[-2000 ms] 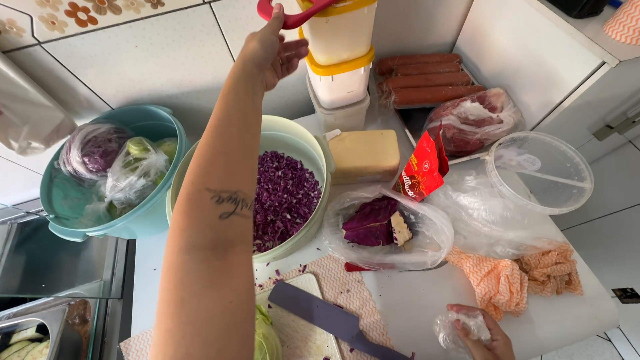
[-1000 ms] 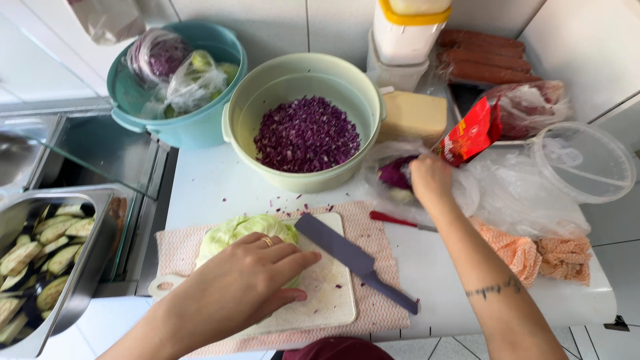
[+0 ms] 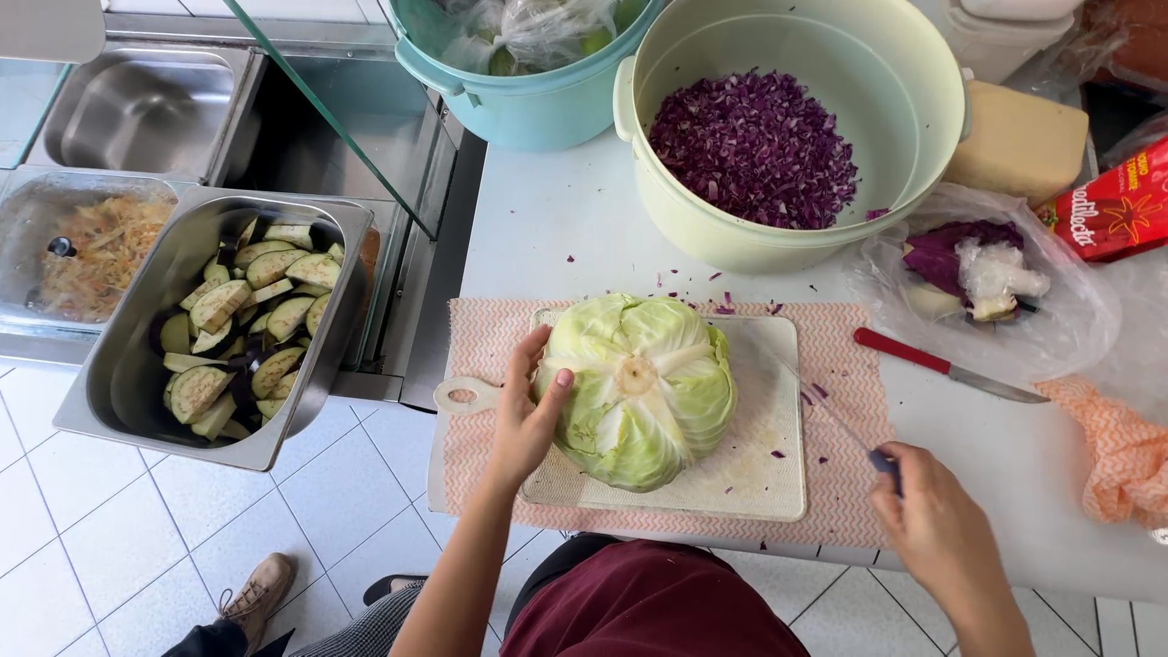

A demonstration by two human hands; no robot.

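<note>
A whole green cabbage (image 3: 639,392), its pale stem end facing up, rests on a white cutting board (image 3: 766,465) over a zigzag-patterned cloth (image 3: 853,401). My left hand (image 3: 529,406) lies against the cabbage's left side, thumb and fingers apart. At the board's right, my right hand (image 3: 931,511) grips the dark handle of a knife (image 3: 839,424); its blade, blurred and seen thin, points up and left across the board's right edge. Behind the board, a pale green tub (image 3: 812,242) holds chopped purple cabbage (image 3: 753,151).
A red-handled knife (image 3: 949,365) lies beside a plastic bag (image 3: 1049,333) with purple cabbage pieces. A teal tub (image 3: 538,100) stands at the back. Sliced eggplant fills a steel pan (image 3: 310,401) at left, near a glass panel (image 3: 328,119). Another person's shoe (image 3: 265,584) shows on the floor.
My right hand has left the plastic bag and now holds a knife. The knife that lay on the board is no longer lying there. The cabbage's stem end now shows. The view has shifted.
</note>
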